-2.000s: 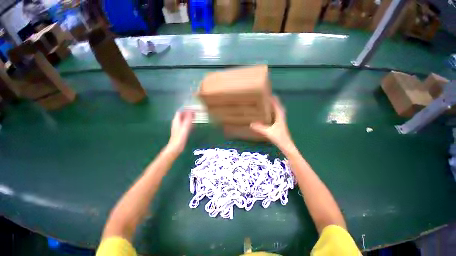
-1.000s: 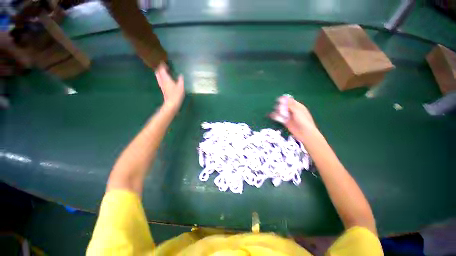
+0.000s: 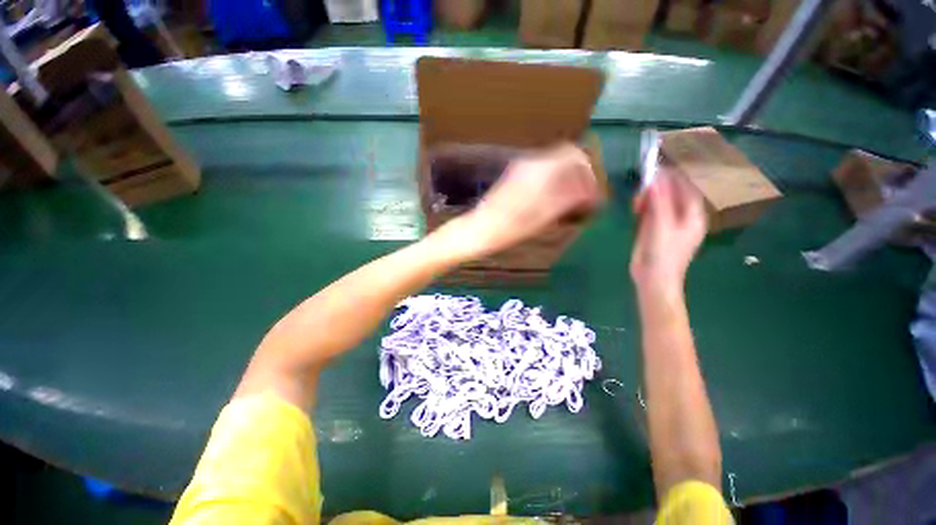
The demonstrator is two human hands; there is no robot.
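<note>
An open brown carton [image 3: 503,261] stands in front of me, its top flap [image 3: 508,103] raised at the far side and its inside dark. My left hand [image 3: 549,190] is blurred over the carton's right part, fingers curled; whether it grips anything is not clear. My right hand [image 3: 669,220] is raised right of the carton and holds a small white looped cable [image 3: 649,156] at its fingertips. A tangled pile of white looped cables [image 3: 482,361] lies on the green belt between my forearms and the carton.
A closed carton [image 3: 724,176] lies right of my right hand, with another carton [image 3: 870,183] by the slanting metal post [image 3: 872,224]. Open cartons [image 3: 139,154] stand at far left. A crumpled white object [image 3: 298,72] lies on the far ledge. Tiny pale scraps lie right of the pile.
An open carton now stands at centre, where the belt was bare one second ago. My left hand has moved right, over it. My right hand has moved right and farther away with the white cable.
</note>
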